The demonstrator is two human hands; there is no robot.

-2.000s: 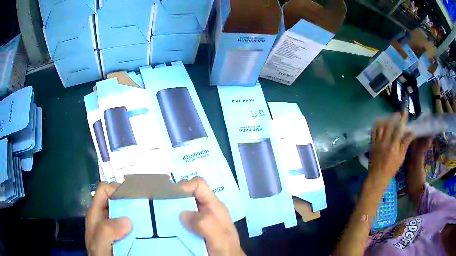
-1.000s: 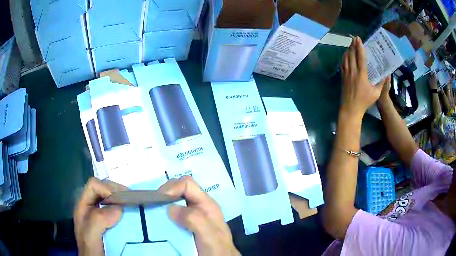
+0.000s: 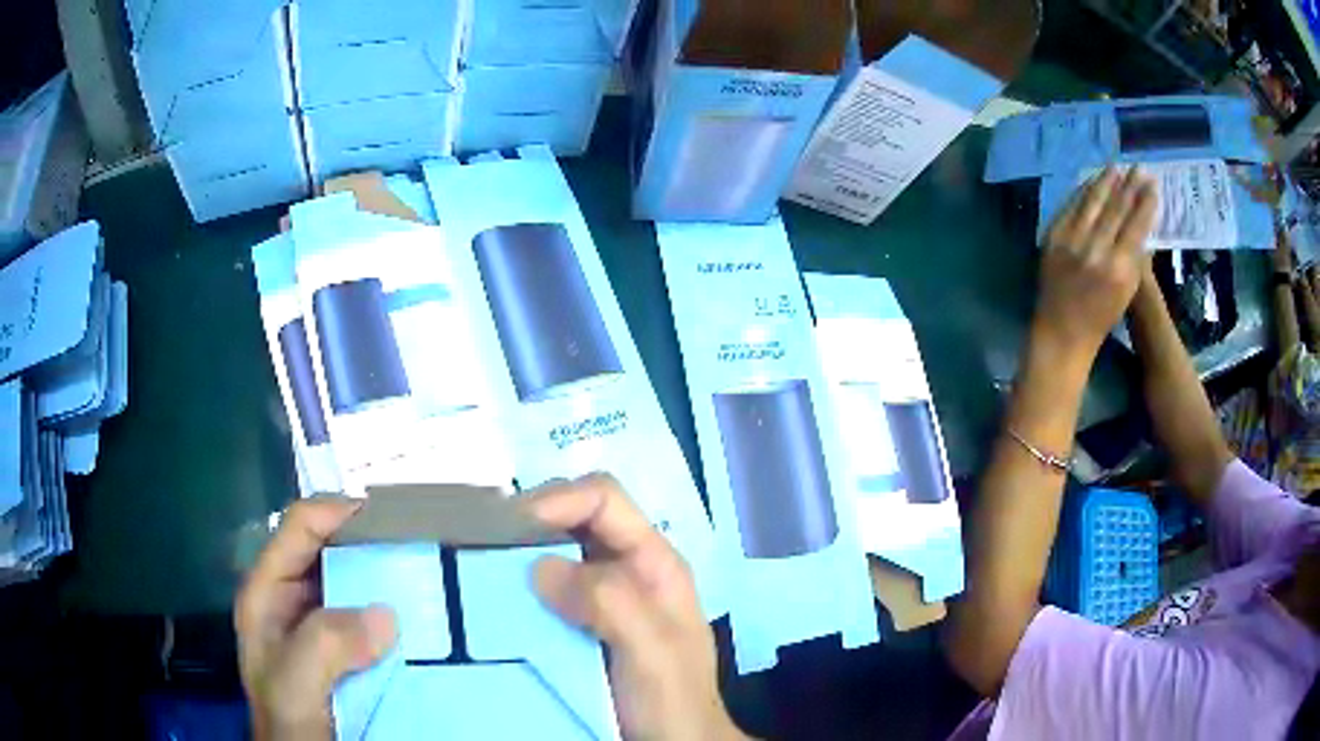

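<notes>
A part-erected folding carton [image 3: 460,695] is held between my two hands at the bottom of the view, its near part cut off by the picture's edge. Its brown-faced end flap [image 3: 442,515] stands raised at the far side, and two light blue flaps lie folded in with a dark gap between them. My left hand [image 3: 311,623] grips the left side, fingers at the brown flap and thumb on the blue flap. My right hand [image 3: 630,601] grips the right side the same way. Flat carton blanks [image 3: 594,433] with a dark cylinder picture lie just beyond.
Closed cartons [image 3: 379,145] stand stacked at the back left. Open-top cartons [image 3: 731,152] stand at back centre. A stack of flat blanks [image 3: 51,420] is at far left. At right, a neighbour's hands [image 3: 1093,268] are on a flat blank [image 3: 1202,181], above a blue plastic basket [image 3: 1107,557].
The brown flap tilted nearly edge-on, then shows more of its face again. My hands keep their hold. The neighbour's carton, opened a second ago, now lies flat under the neighbour's hand.
</notes>
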